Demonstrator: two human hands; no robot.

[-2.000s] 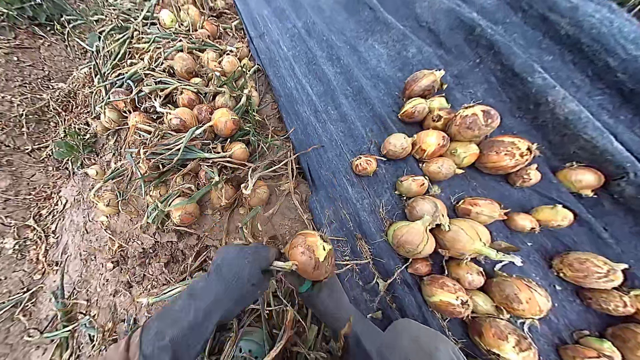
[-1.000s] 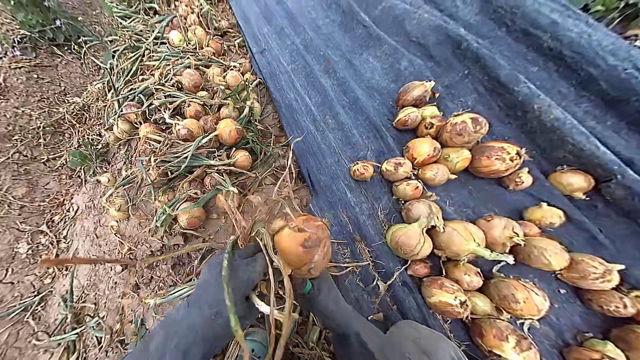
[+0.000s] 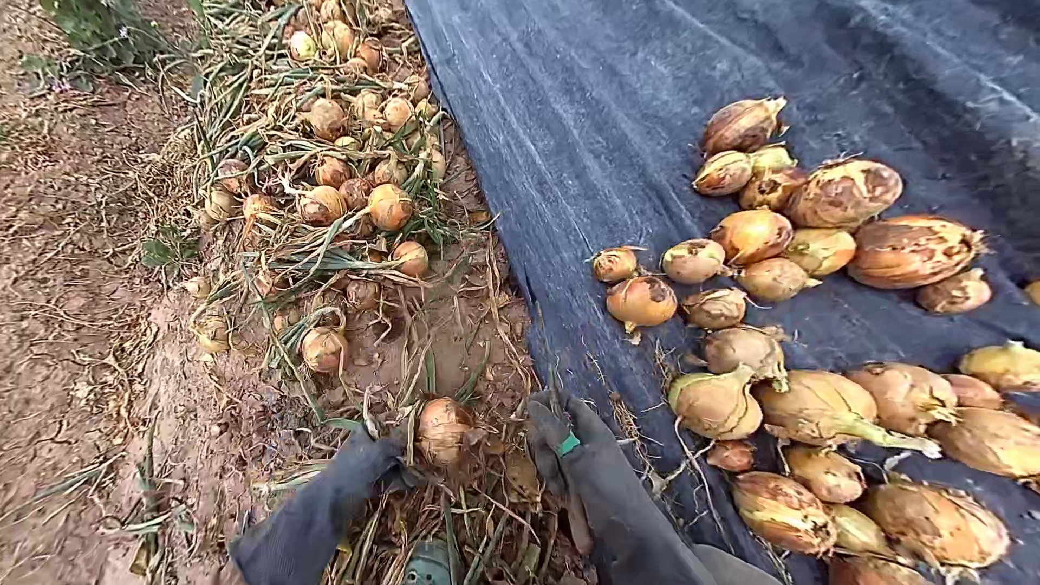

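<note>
My left hand point(image 3: 386, 463), in a dark glove, is at the lower middle with its fingers beside an onion point(image 3: 444, 431) above dry stalks; whether it grips the onion's stem cannot be made out. My right hand point(image 3: 565, 435), gloved too, is at the fabric's edge, fingers bent and pointing up, with a green patch on the glove; whatever is between its fingers is hard to see. Trimmed onions point(image 3: 751, 236) lie in a loose group on the dark fabric sheet point(image 3: 552, 162). Untrimmed onions point(image 3: 390, 206) with long leaves lie in a heap on the soil.
Bare, cracked soil point(image 3: 89, 366) runs along the left side, with a leafy weed point(image 3: 101, 28) at the top left. Dry leaves and stalks point(image 3: 487, 520) litter the ground beneath my hands. A green object point(image 3: 428, 562) shows at the bottom edge. Folds cross the fabric.
The onion at my hands a second ago is no longer there; a trimmed onion now lies at the left of the group on the fabric. My hands have moved apart, with another onion beside the left.
</note>
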